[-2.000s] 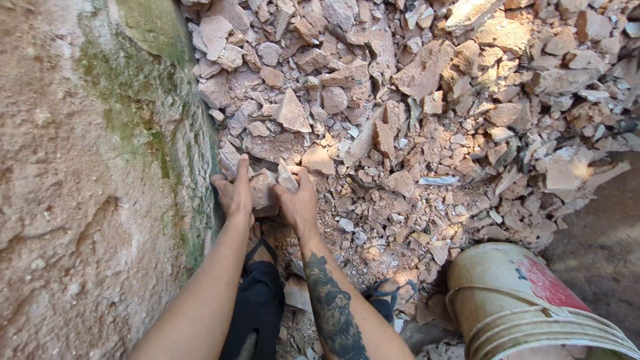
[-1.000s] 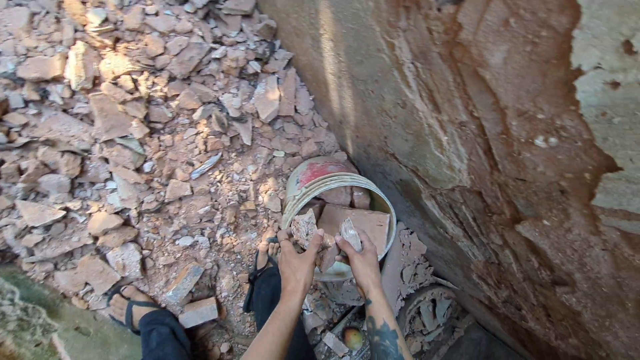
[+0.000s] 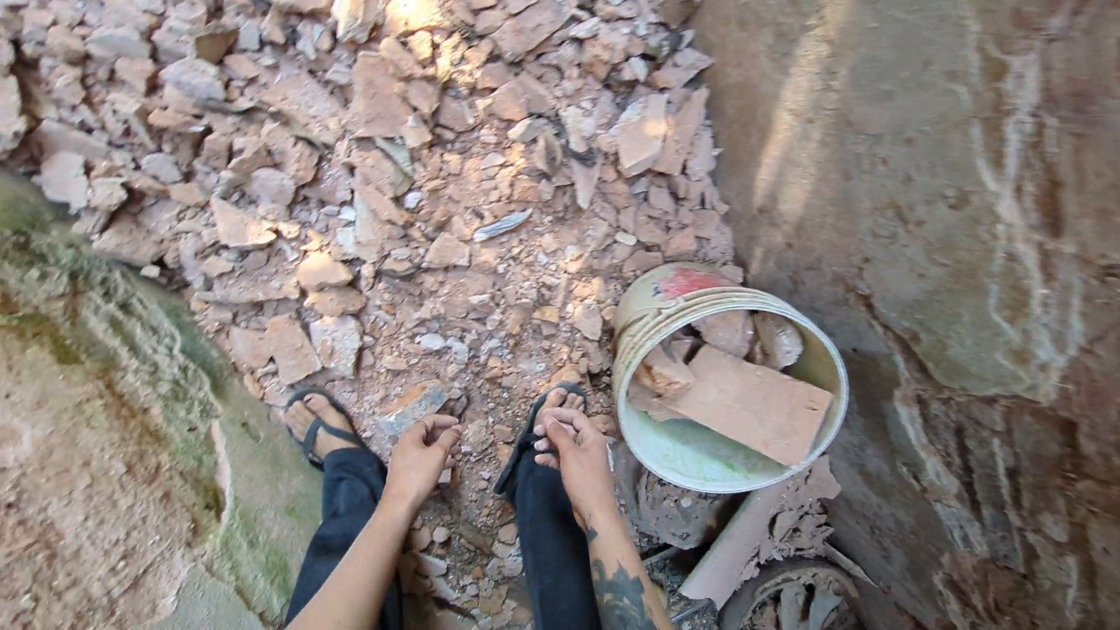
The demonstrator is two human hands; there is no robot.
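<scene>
My left hand hangs over the rubble near my left foot, fingers curled loosely with nothing in them. Above my right foot is my right hand, also empty, its fingers bent and a little apart. To its right stands a white plastic bucket with a red patch, its mouth facing me. Inside it lie a flat reddish stone slab and several rougher rock chunks. Neither hand touches the bucket.
Broken reddish stone pieces cover the ground ahead. A mossy wall rises at the left and a stained wall at the right. Below the bucket lie a bent, dirt-crusted sheet and a round, debris-filled container. Sandals are on my feet.
Two seconds ago both hands held stone pieces by the left wall, and one second ago they held pieces at the bucket's mouth. Now both are empty and left of the bucket.
</scene>
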